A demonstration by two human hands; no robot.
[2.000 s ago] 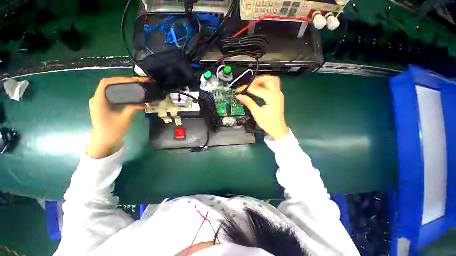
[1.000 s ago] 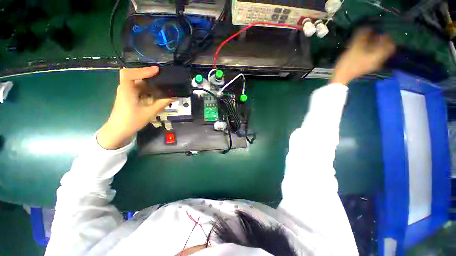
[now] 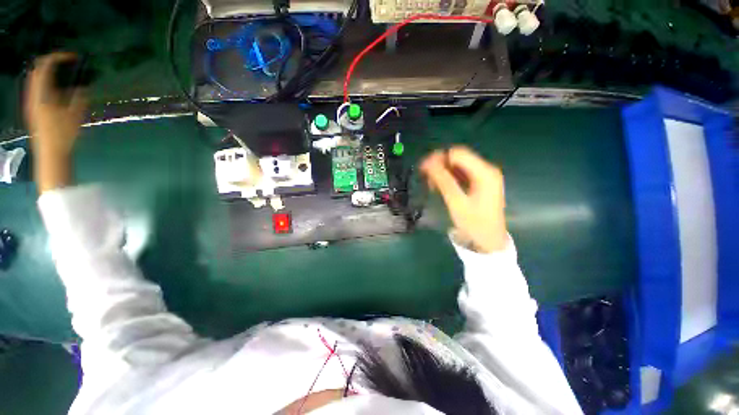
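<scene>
A black power adapter [image 3: 281, 130] rests at the rear of the white AC test socket [image 3: 235, 171]. The green test board [image 3: 344, 168] is right of the socket, with black cable [image 3: 409, 209] at its right side. My left hand [image 3: 55, 121] is far from the fixture at the rear left, blurred, with something dark by its fingers; whether it grips this is unclear. My right hand [image 3: 470, 193] is just right of the fixture, thumb and fingers bent together near dark cable; a hold on it cannot be made out.
The dark fixture base [image 3: 340, 227] carries a red rocker switch [image 3: 281, 223]. Green-tipped parts [image 3: 354, 112] stand behind the board. A red test lead [image 3: 369, 46] runs to the cream instrument [image 3: 425, 10]. A blue bin [image 3: 648, 235] is at the right; a white scrap [image 3: 10, 164] lies left.
My left hand has left the adapter at the socket and moved to the rear left. My right hand has come back from the rear right to beside the fixture. The cable bundle no longer covers the board's right part.
</scene>
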